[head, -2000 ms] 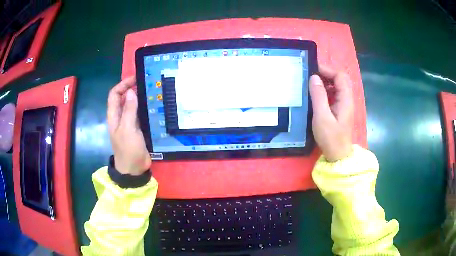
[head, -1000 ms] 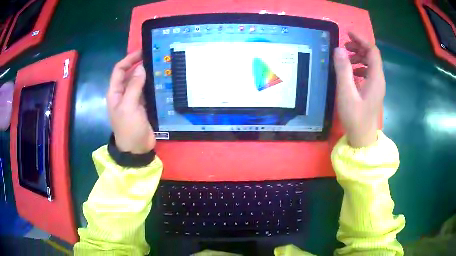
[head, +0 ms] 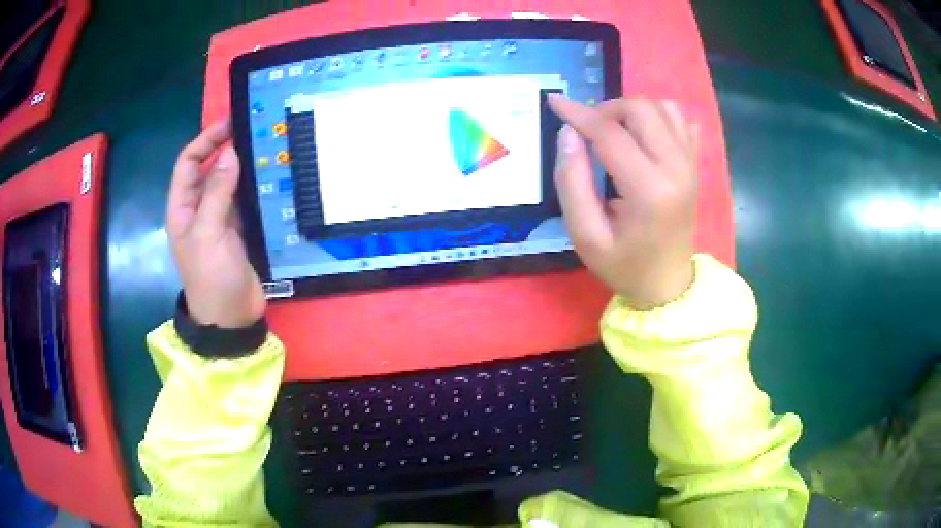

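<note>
A black-bezelled tablet (head: 413,273) with a lit screen lies over a red foam pad (head: 454,325). Its screen shows a white window with a coloured triangular chart over a dark window on a blue desktop. My left hand (head: 212,232) grips the tablet's left edge, thumb at the bezel. My right hand (head: 629,191) is over the right part of the screen, index finger extended to the white window's upper right corner; whether it touches is unclear. A black keyboard (head: 433,428) lies below the pad, nearest me.
Another tablet (head: 39,320) lies on a red pad (head: 88,258) at the left. More padded tablets show at the upper left (head: 29,52) and upper right (head: 872,41). All rest on a shiny green surface (head: 825,299). Yellow-green cloth shows at the bottom centre.
My right hand has left the tablet's right edge and moved over the screen, index finger extended. The coloured chart has appeared since the oldest frame. The tablet now sits slightly tilted, further left in view.
</note>
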